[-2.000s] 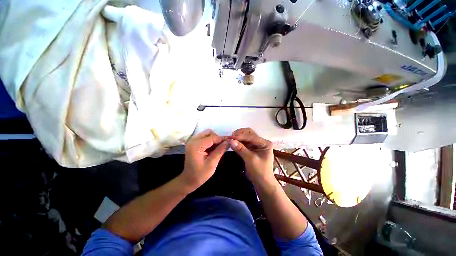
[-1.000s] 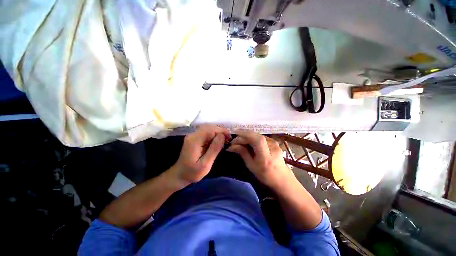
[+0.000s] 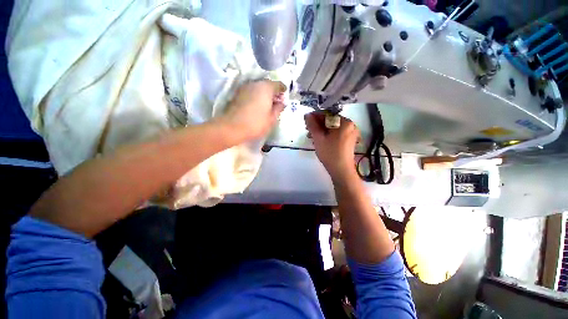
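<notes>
The cream fabric point(image 3: 112, 93) lies bunched on the machine table, left of the machine head. My left hand point(image 3: 255, 109) is left of the needle area, over the fabric's right side, fingertips bent together; what is between them is too small to tell. My right hand point(image 3: 334, 140) is raised under the head of the white sewing machine point(image 3: 430, 78), right of the needle area, fingers bent beside a pale knob point(image 3: 332, 120). Whether it grips anything cannot be told. The needle is hidden in glare.
Black scissors point(image 3: 376, 163) lie right of my right hand. A wooden-handled tool point(image 3: 436, 162) and a small parts tray point(image 3: 471, 182) are farther right. The grey lamp point(image 3: 273, 34) hangs left of the head. A round yellow-topped stool point(image 3: 436, 243) stands below the table edge.
Both hands have moved from together at the table's front edge up to the machine head and are now apart, one on each side of the needle area. The camera view has shifted.
</notes>
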